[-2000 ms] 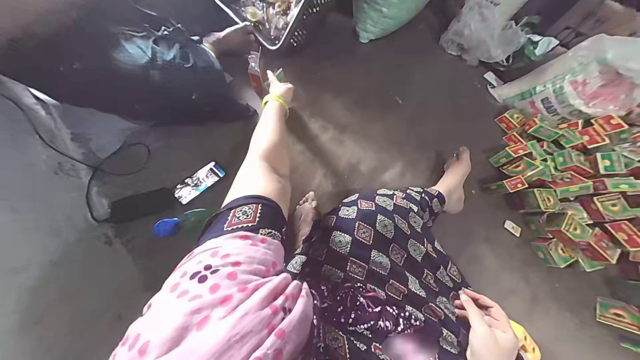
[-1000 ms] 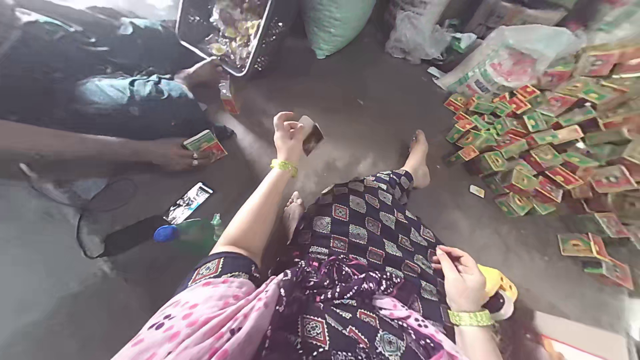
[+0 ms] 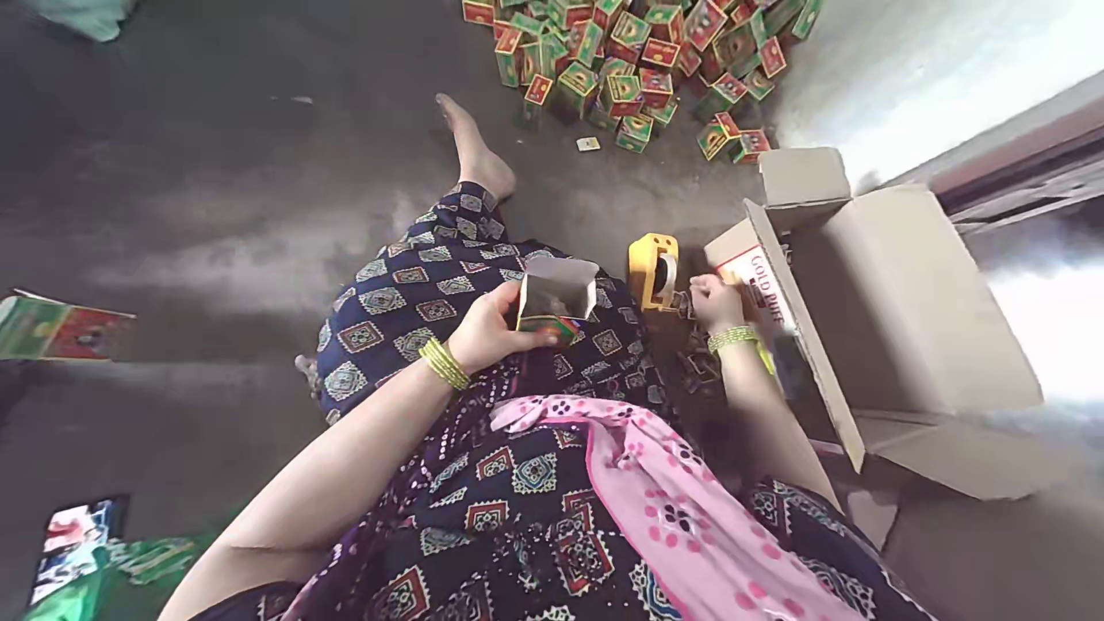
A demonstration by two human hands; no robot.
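Note:
My left hand holds a small printed carton over my lap, its flaps raised and its grey inside showing. To the right, my right hand is curled beside a yellow tape dispenser with a roll of tape in it. Whether its fingers hold something small is not clear. Just right of that hand stands a large open cardboard box, with printing on its side. Small dark items lie under and below the right hand, partly hidden by my arm.
A heap of red and green small cartons covers the floor ahead. At the left edge is another red and green carton. A phone and a green bottle lie at lower left. A small card is near the heap.
My left hand has come back from the floor ahead to my lap with the small carton. My right hand has left my lap for the tape dispenser. The view has swung right.

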